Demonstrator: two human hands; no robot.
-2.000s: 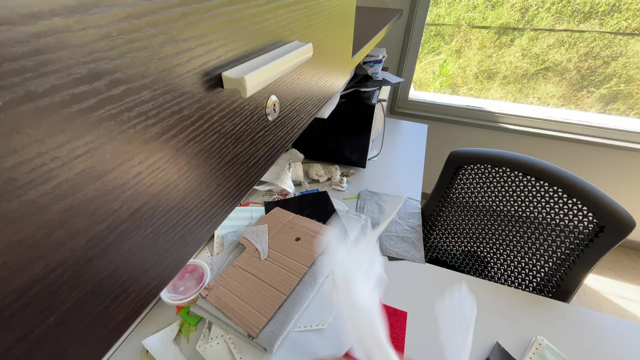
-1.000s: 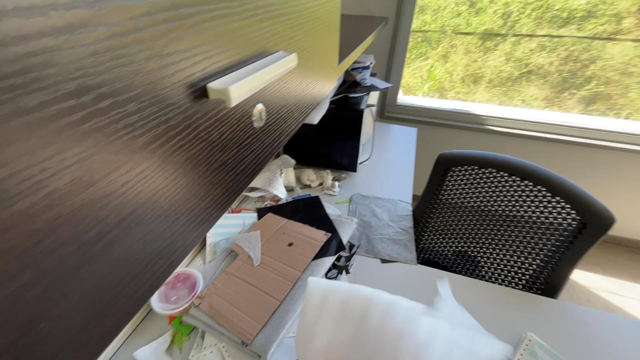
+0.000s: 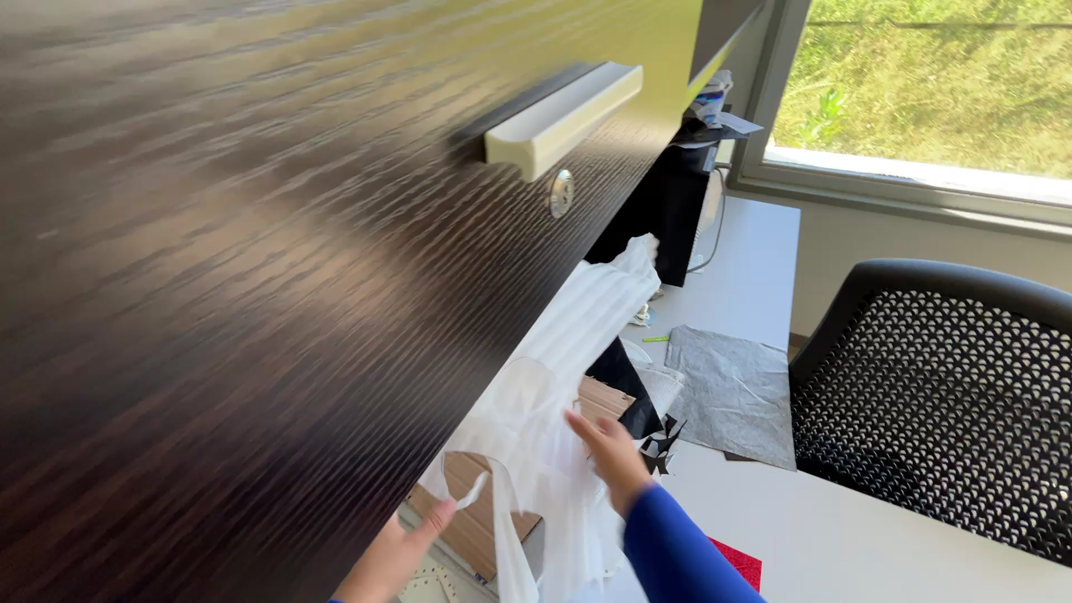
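A crumpled sheet of thin white foam or similar wrapping material [image 3: 561, 327], with a hole and loose strips at its lower end, lies over brown corrugated cardboard [image 3: 473, 494]. My left hand [image 3: 402, 548] is at the lower left, its fingers by a thin white strip; whether they grip it is not clear. My right hand [image 3: 615, 456], in a blue sleeve, is at the right edge of the white sheet with thumb and fingers apart, near or touching it. Its hold cannot be told. The sheet hides most of the cardboard.
A dark wood-grain cabinet front with a pale handle [image 3: 565, 117] and a lock [image 3: 562, 194] juts over the left side. A black mesh chair [image 3: 946, 402] stands at the right. Grey fabric [image 3: 733, 389], black scraps [image 3: 663, 444] and a red sheet [image 3: 741, 563] lie on the white desk [image 3: 871, 536].
The white sheet has moved from the front of the desk onto the cardboard at the left. Both hands are now plainly in view beside it.
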